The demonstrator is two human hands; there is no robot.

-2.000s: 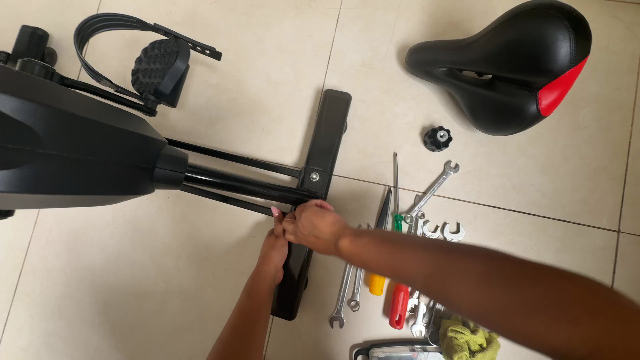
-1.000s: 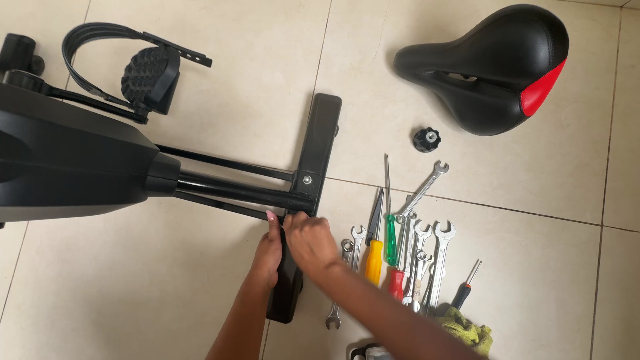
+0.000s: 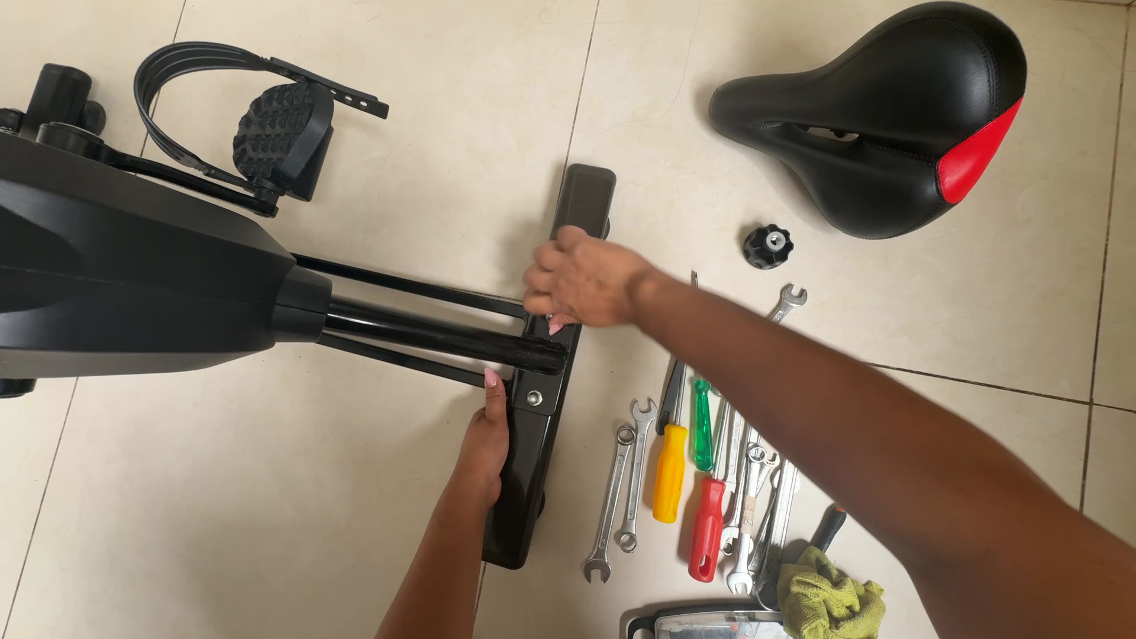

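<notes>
The black body of an exercise bike [image 3: 133, 266] lies at the left, its tube [image 3: 435, 335] running to a black stabilizer bar [image 3: 519, 479]. My left hand [image 3: 486, 435] grips the bar's near side, thumb by the lower strut, beside a silver bolt [image 3: 534, 398]. My right hand [image 3: 586, 277] is over the bar's upper part with curled fingers, covering the spot where the upper strut meets it. Whether those fingers hold something small cannot be seen. A strapped pedal [image 3: 282, 133] sticks out above the body.
On the tiled floor lie a black and red saddle [image 3: 887, 115], a black knob [image 3: 768, 246], combination wrenches [image 3: 612, 501], yellow [image 3: 670, 475], green [image 3: 702, 426] and red [image 3: 706, 532] screwdrivers, a green cloth [image 3: 825, 595] and a case [image 3: 719, 623] at the bottom edge.
My right hand has moved up along the bar, from beside my left hand to the upper strut's end. The lower bolt, hidden before, now shows. My left hand stays at the bar.
</notes>
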